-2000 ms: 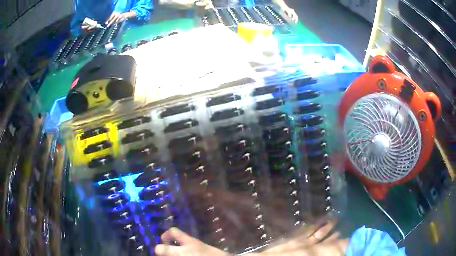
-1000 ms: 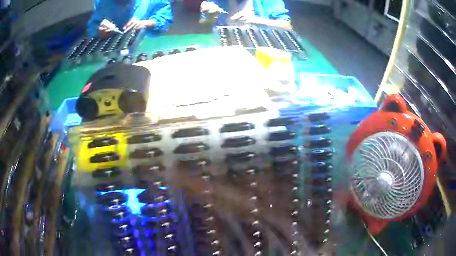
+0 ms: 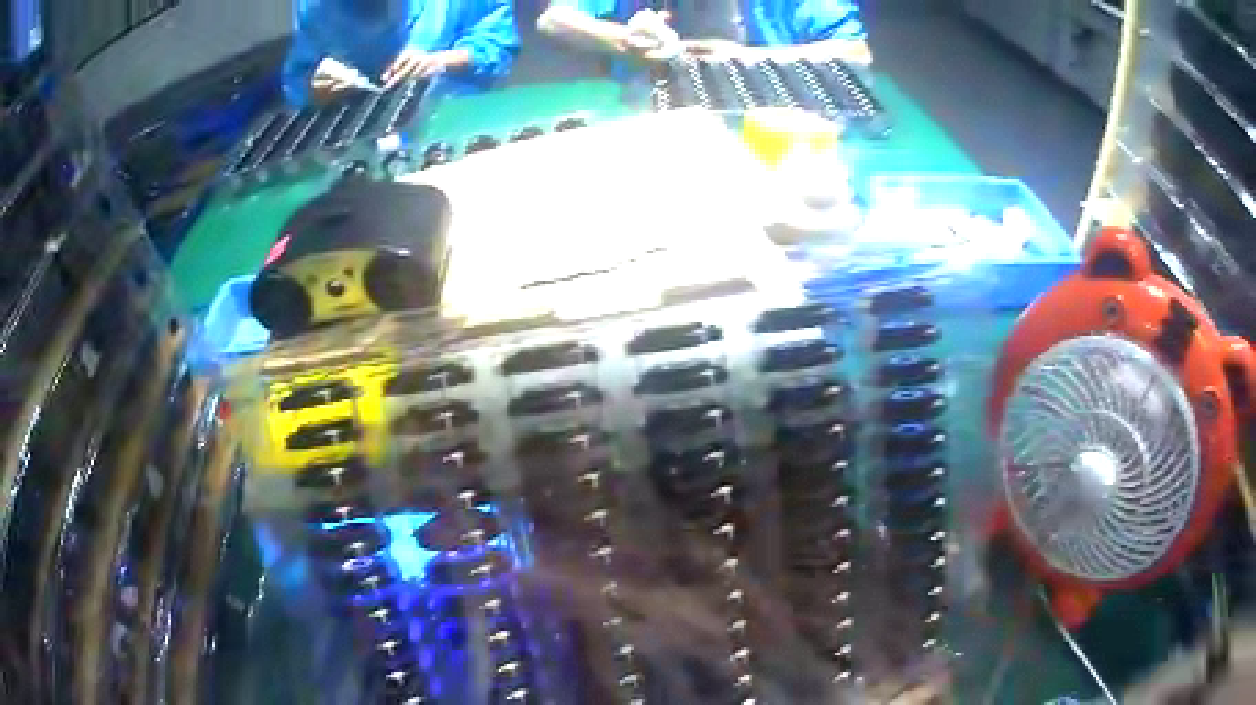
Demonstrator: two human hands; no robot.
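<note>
A large clear ribbed blister tray [image 3: 614, 388] lies in front of me. Columns of small black components [image 3: 674, 339] sit in it, with short silver pins showing towards the bottom. A pale bench tester lies under the tray; its yellow panel [image 3: 373, 402] and blue-lit display [image 3: 412, 543] shine through the plastic. The lower tray is blurred by brownish reflections. Neither my left hand nor my right hand can be made out. A blurred tan shape cut off at the bottom right corner is unclear.
Behind the tray are a bright white sheet [image 3: 592, 207], a black-and-yellow speaker-like device [image 3: 344, 262], a yellow-topped container [image 3: 791, 138] and a blue bin [image 3: 964, 221]. An orange-red fan [image 3: 1102, 448] stands right. Stacked trays [image 3: 83, 482] flank the left. Two people in blue work opposite.
The hand and blue-sleeved forearm seen at the bottom two seconds ago are gone from view. The view has shifted, so the fan and tray sit differently in the picture.
</note>
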